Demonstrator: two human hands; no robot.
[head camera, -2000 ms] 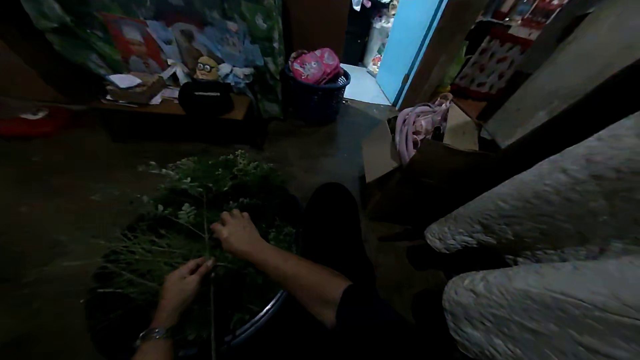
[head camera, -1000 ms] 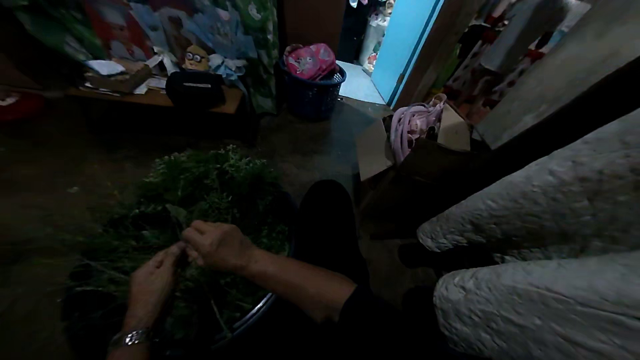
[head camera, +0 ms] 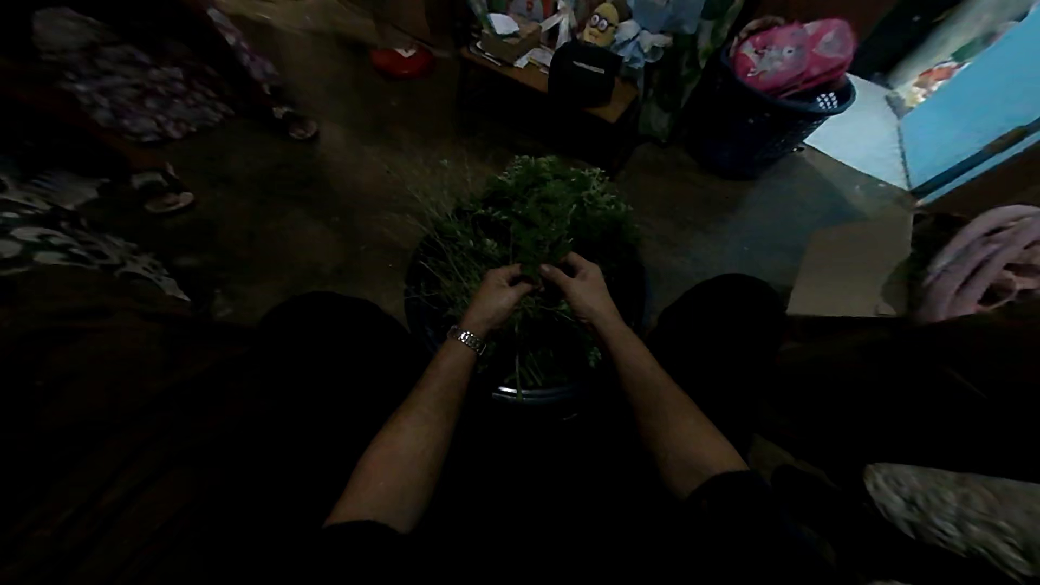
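A dark round tub (head camera: pixel 536 396) with a shiny rim stands between my knees, heaped with leafy green stems (head camera: pixel 540 199). Over the middle of the heap, my left hand (head camera: pixel 497 299), a metal-band watch at its wrist, pinches a green stem between thumb and fingers. Close beside it on the right, my right hand (head camera: pixel 581 288) has its thumb and fingertips closed on the same bit of greenery. The fingertips of both hands nearly meet. Dim light hides exactly which stem they hold. Thin bare stalks spread out at the left of the heap.
Beyond the tub stands a low wooden bench (head camera: pixel 528 75) with a black bag (head camera: pixel 582 75) and a yellow toy (head camera: pixel 601 24). A dark blue basket (head camera: pixel 751 122) holds a pink bag (head camera: pixel 792 57). At right is a cardboard box (head camera: pixel 849 268) with pink cloth. A person's sandalled feet (head camera: pixel 166 195) show at left.
The view has swung left, bringing another person's feet into sight. My hands remain together over the greenery; the long upright stem seen between them two seconds ago is no longer plain.
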